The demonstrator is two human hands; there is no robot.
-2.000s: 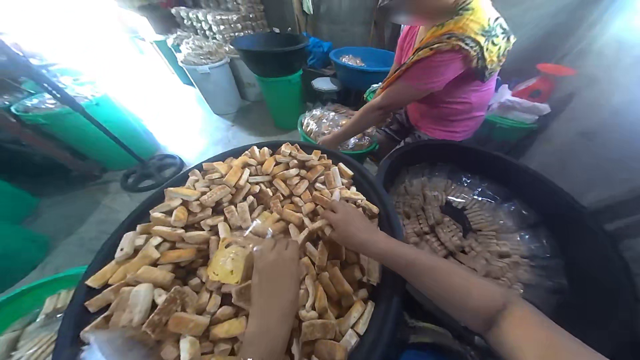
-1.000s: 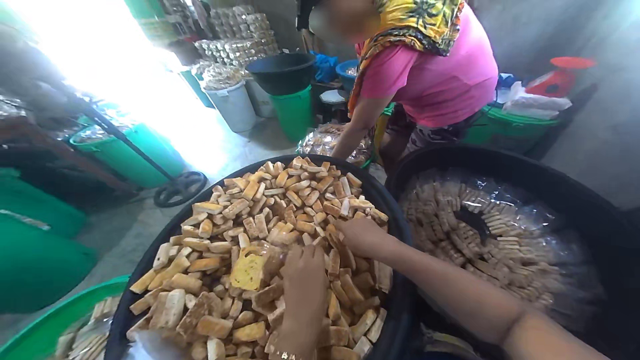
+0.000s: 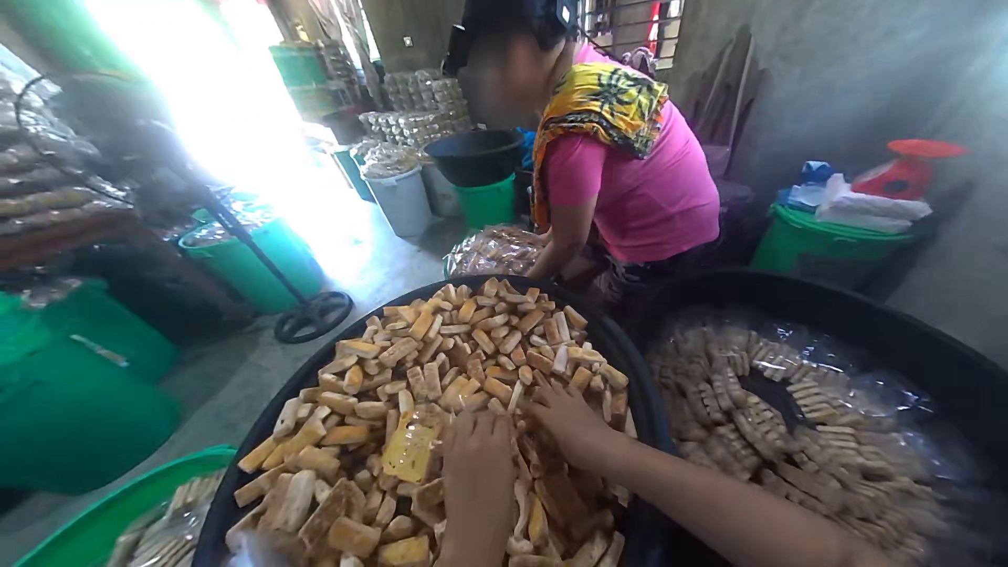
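Note:
A large black tub is heaped with short, rectangular pieces of toasted bread or biscuit. My left hand lies palm down on the heap, fingers pointing forward, right beside a small clear packet with a yellow insert. My right hand reaches in from the right and rests its fingers among the pieces, a little farther forward. The undersides of both hands are hidden, so whether either grips a piece does not show.
A second black tub on the right holds packed biscuits in clear bags. A person in a pink shirt bends over bagged goods beyond the heap. Green tubs stand at left, one with packs at lower left. A red scale sits at right.
The view has tilted up somewhat. The person in pink has bent farther over the bagged goods. Both my hands remain on the heap, the left beside the yellow packet.

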